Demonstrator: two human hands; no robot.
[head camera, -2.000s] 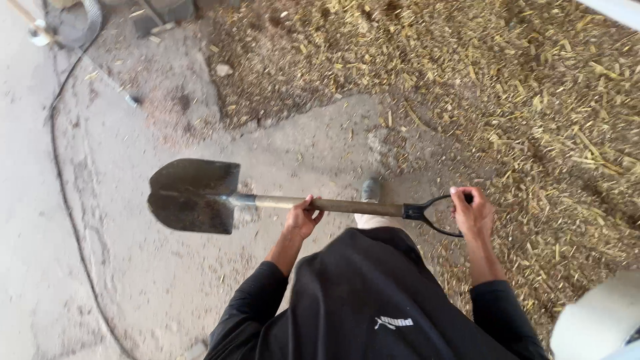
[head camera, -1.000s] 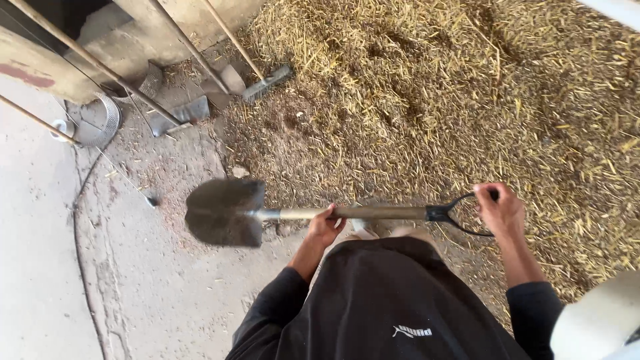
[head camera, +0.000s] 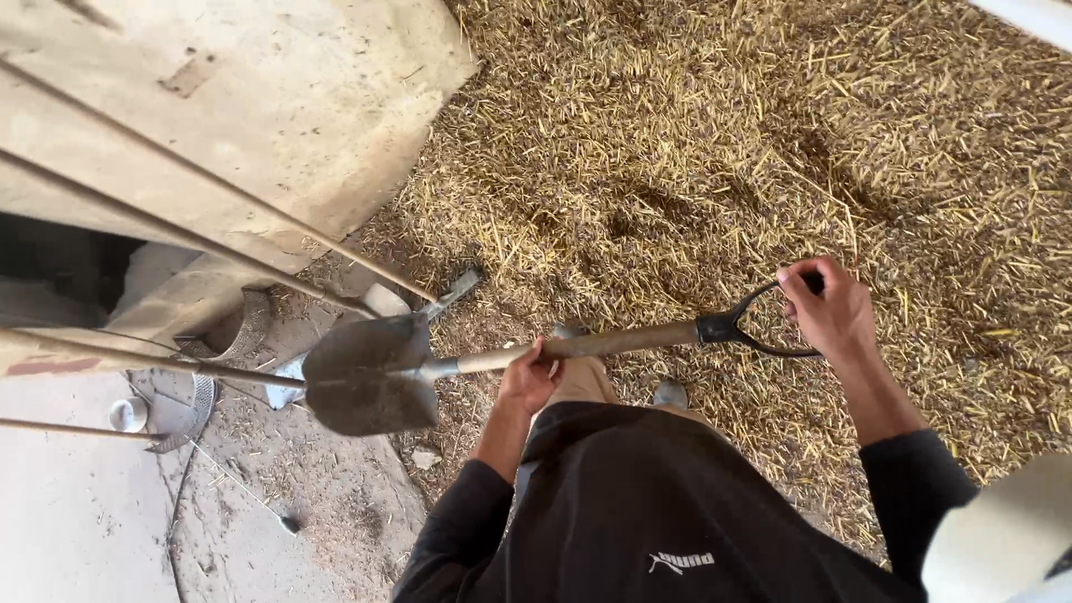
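Note:
A shovel (head camera: 368, 374) lies level across my view, its metal blade to the left and its black D-shaped grip to the right. My left hand (head camera: 529, 377) is closed around the wooden shaft, not far from the blade's socket. At the other end, my right hand (head camera: 825, 306) holds the D-grip. The blade hangs above the floor and overlaps the foot of a leaning tool behind it. Chopped straw (head camera: 670, 167) covers the ground beyond the shaft.
Several long-handled tools lean at the left against a pale wall (head camera: 318, 100), one a broom or scraper head (head camera: 453, 291). Near them are curved perforated metal strips (head camera: 243, 327) and a white cup-like object (head camera: 128, 414). A dark cable (head camera: 174, 519) runs over the concrete. My shoes stand on straw.
The view has shifted greatly toward the wall and straw. I have stepped from the concrete onto the straw, both hands still on the shovel. The leaning tools now show close to the blade.

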